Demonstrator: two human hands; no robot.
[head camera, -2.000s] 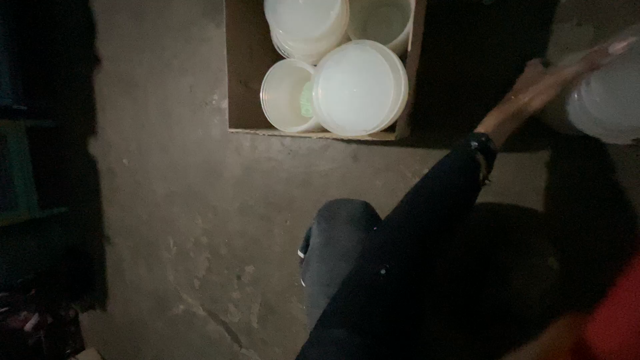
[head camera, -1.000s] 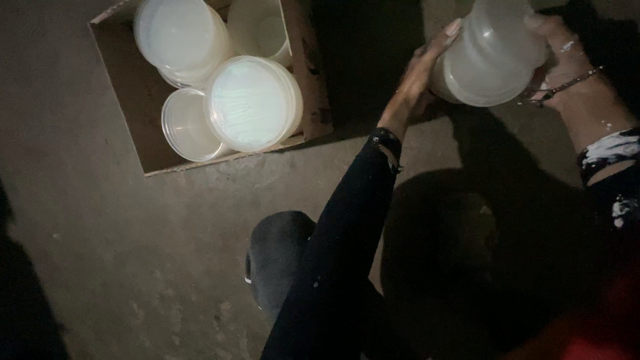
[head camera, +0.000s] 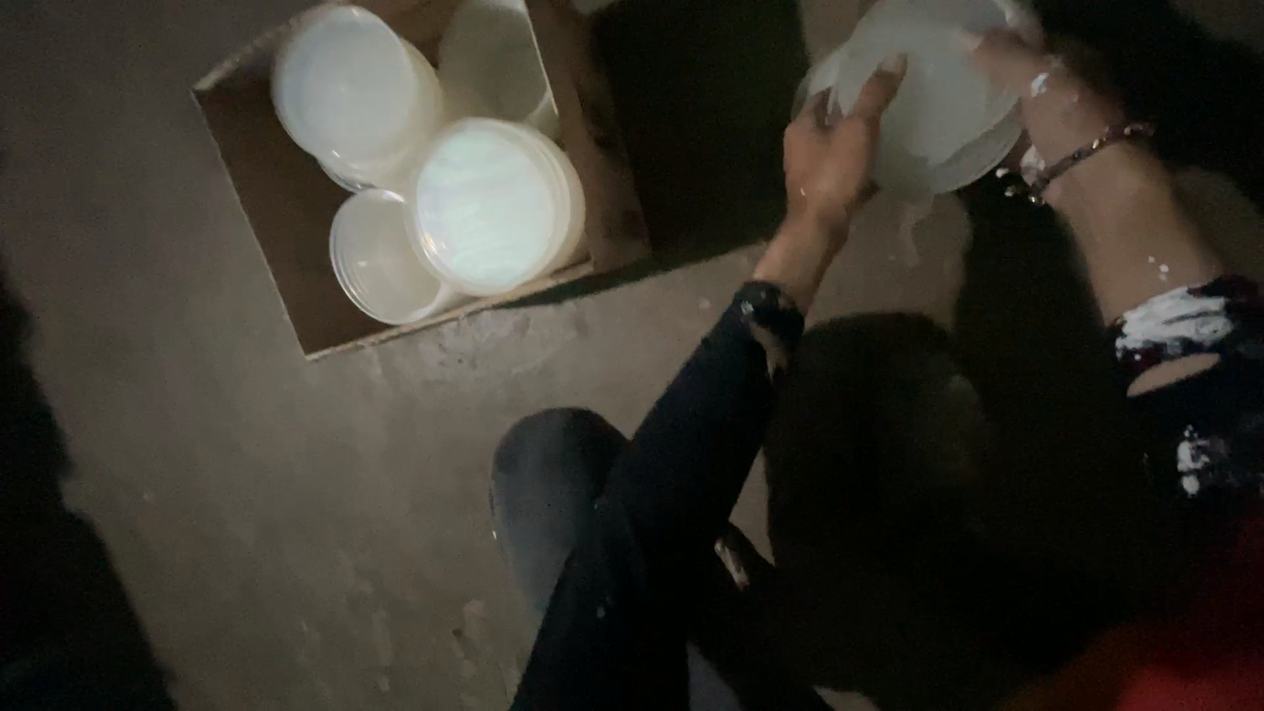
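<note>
At the upper right, my left hand (head camera: 834, 148) grips the near left side of translucent plastic tubs (head camera: 928, 99), its thumb lying over them. My right hand (head camera: 1052, 104), blurred, holds their right side; a beaded bracelet is on that wrist, and white smears mark skin and sleeve. How many tubs are in my hands I cannot tell. To the left, a cardboard box (head camera: 252, 217) holds several more: a lidded-looking tub (head camera: 489, 207) in front, another tall one (head camera: 346, 84) behind it, an open small tub (head camera: 385, 259) and a tub (head camera: 499, 64) at the back.
The box stands on a rough concrete floor (head camera: 326, 513), with dark shadow along its right side. My knee (head camera: 553, 484) is below the box, near the middle. Deep shadow covers the lower right and the far left edge.
Two seconds ago only one hand was at the tubs; now both hold them. Since one second ago the tubs have been tilted, and my left thumb has come over them. The view has shifted.
</note>
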